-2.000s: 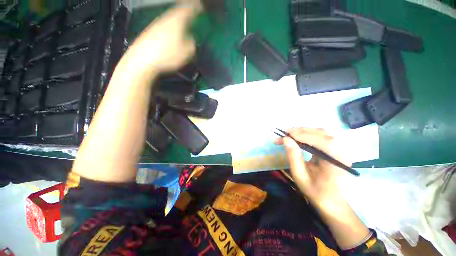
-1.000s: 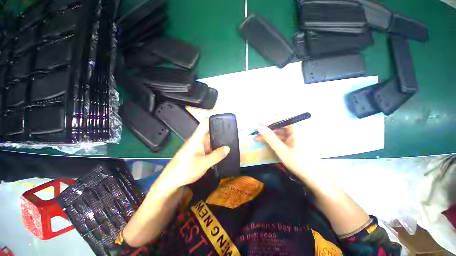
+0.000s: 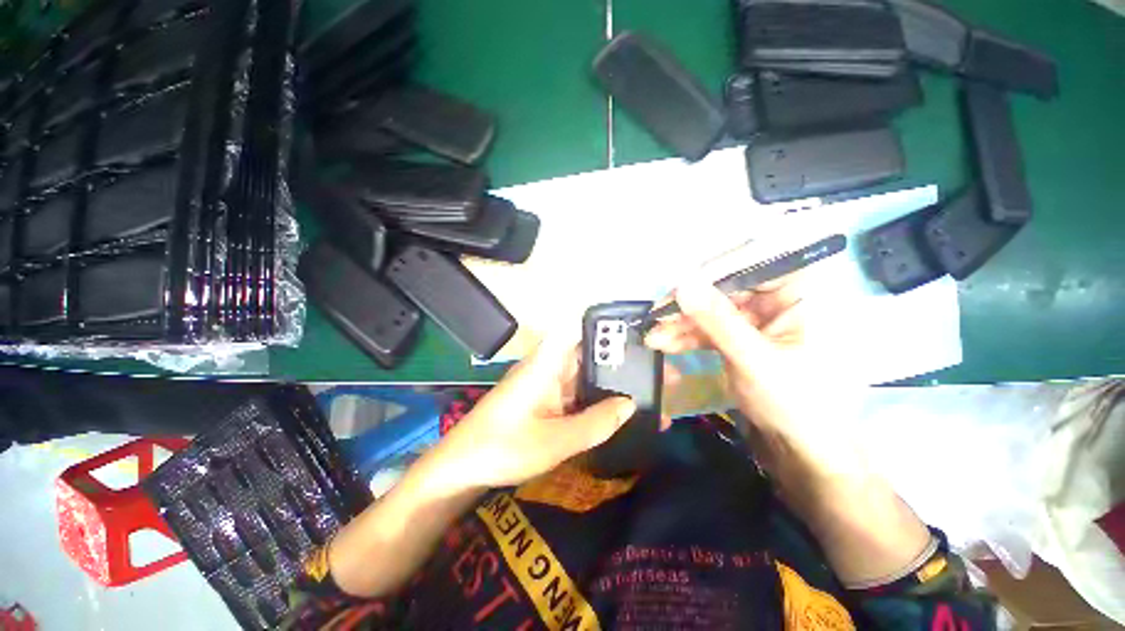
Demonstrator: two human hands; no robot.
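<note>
A black phone case (image 3: 627,385) is held upright at the bench's front edge, over the lower edge of the white paper (image 3: 580,222). Its camera cutout area (image 3: 609,343) shows small pale openings at the top end. My left hand (image 3: 531,413) grips the case from the left, thumb across its face. My right hand (image 3: 753,351) holds the black tweezers (image 3: 783,261) like a pen, their tip end at the case's upper right corner beside the cutouts. The fine tip is too small to make out.
Loose cases (image 3: 426,195) lie in a heap left of the paper, beside the tall tray stack (image 3: 93,185) in clear wrap. More cases (image 3: 827,166) lie stacked and overlapping at the right. A spare blister tray (image 3: 259,493) and red stool (image 3: 111,512) are below the bench.
My left hand first reached over the left heap, then held a case. The case has since moved right, its pale openings now showing. The tweezers have come to its top corner. The tray stack shifted slightly.
</note>
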